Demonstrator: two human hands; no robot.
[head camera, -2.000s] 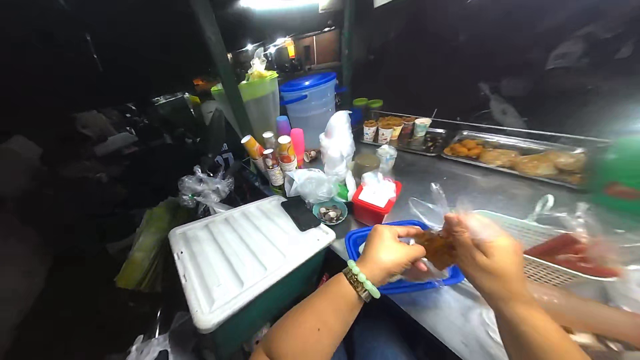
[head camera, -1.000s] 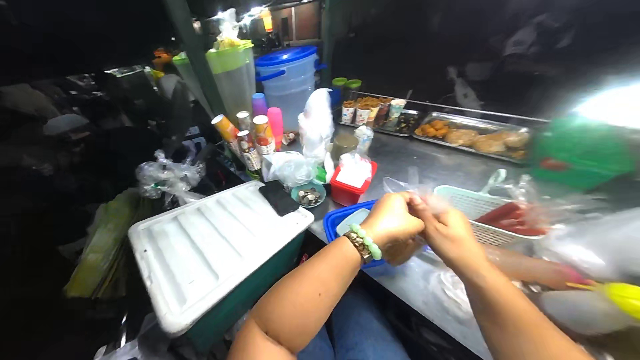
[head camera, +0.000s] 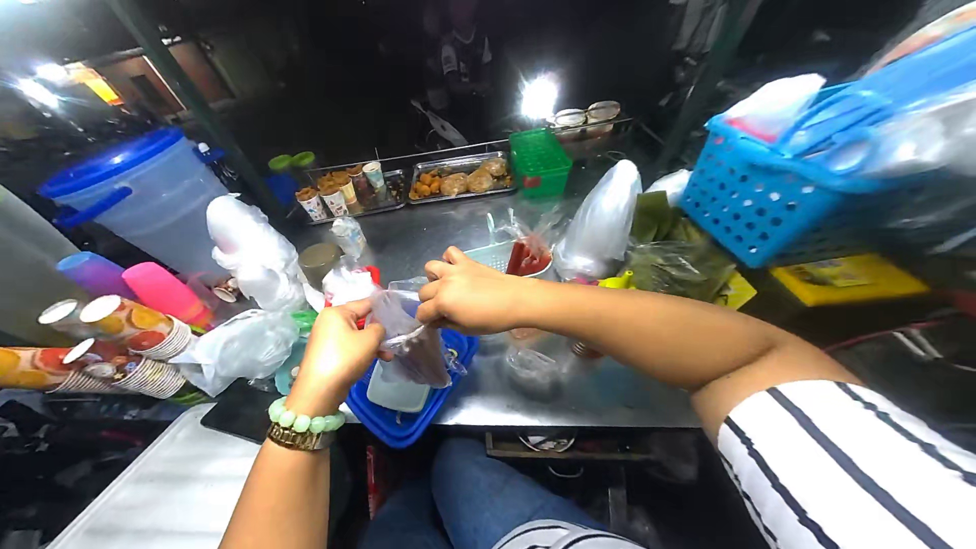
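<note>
Above a blue plastic basket (head camera: 396, 435) at the steel counter's near edge, a clear plastic bag (head camera: 415, 351) with brownish contents hangs from both hands. My left hand (head camera: 343, 351), with a green bead bracelet and a metal watch or bracelet at the wrist, pinches the left side of the bag's mouth. My right hand (head camera: 465, 293) grips its right side with bent fingers. A pale, flat container (head camera: 398, 387) lies in the blue basket, partly behind the bag. Just beyond my right hand is a pale green basket (head camera: 492, 255) with red packets (head camera: 528, 259).
Paper cup stacks (head camera: 145, 328), white plastic bags (head camera: 255, 252) and a lidded bucket (head camera: 145, 198) stand left. Behind are trays of fried food (head camera: 465, 181) and a green basket (head camera: 540, 162). A blue basket (head camera: 770, 183) stands right. A white cooler lid (head camera: 168, 480) lies near left.
The view has swung strongly to the right. The bag now hangs between my two hands, which were close together around it one second ago.
</note>
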